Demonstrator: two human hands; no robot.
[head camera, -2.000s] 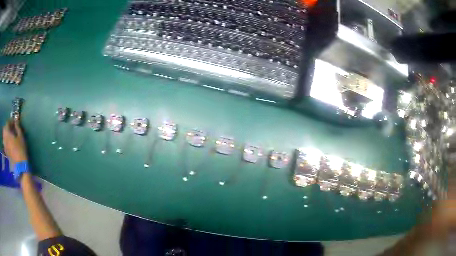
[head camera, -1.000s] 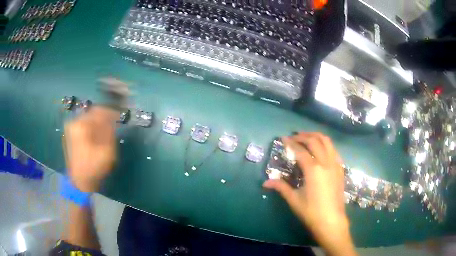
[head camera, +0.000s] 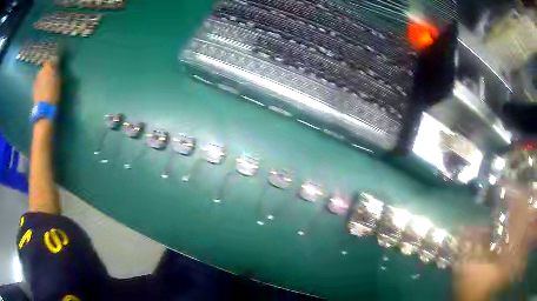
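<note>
A row of wired units lies on the green bench, each with a thin lead ending in a white dot. Shiny circuit boards lie side by side at the row's right end. My left hand reaches to the nearest short row of gold-silver assemblies at the far left; its fingertips are small and blurred, so I cannot tell whether it holds anything. My right hand is a blur at the lower right, by the end of the boards and the loose board pile; its fingers are unclear.
Ridged clear trays with rows of black parts stand at the back. A metal box with a bright front platform stands right of them, near a red light. A loose glittering board pile lies at the right. A blue stool is at the left.
My left hand has moved from the wired units to the far-left assemblies. My right hand has left the boards and moved right. The view has shifted.
</note>
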